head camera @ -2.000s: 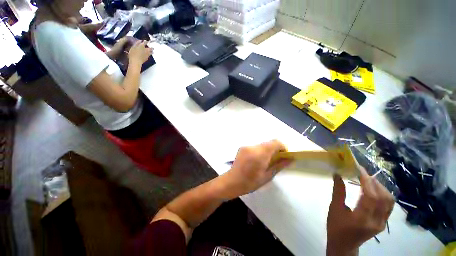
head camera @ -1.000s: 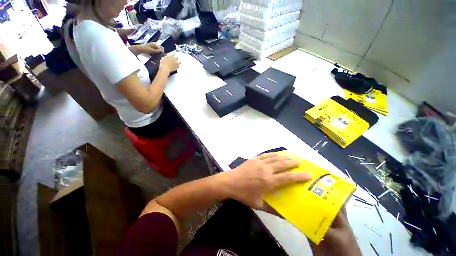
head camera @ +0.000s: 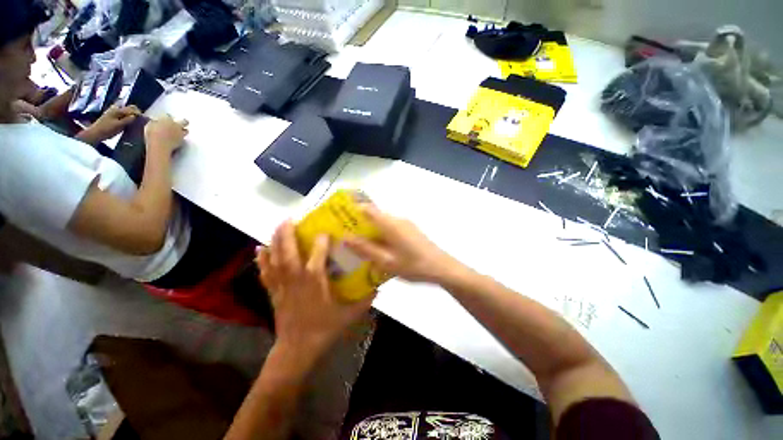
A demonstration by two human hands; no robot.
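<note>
A yellow outer box [head camera: 342, 225] is held up between both hands over the front edge of the table, partly hidden by the fingers and slightly blurred. My left hand [head camera: 300, 279] grips it from the left and below, fingers spread over its face. My right hand [head camera: 395, 245] holds its right side. Black inner boxes [head camera: 369, 99] are stacked just beyond, with one lower black box [head camera: 298, 155] beside them at the left. Flat yellow outer boxes [head camera: 506, 122] with black flaps lie in a pile at back centre.
A person in a white shirt [head camera: 86, 193] sits at the left, hands on a dark box. Loose strips [head camera: 633, 317] and a black heap [head camera: 730, 245] lie at right near a clear plastic bag [head camera: 678, 112]. A yellow and black box [head camera: 767, 344] stands at the right edge. White stacks [head camera: 330, 19] stand behind.
The yellow box has moved left and now appears more upright and opened out between my hands. My right hand has come round to its right side. The view has turned right.
</note>
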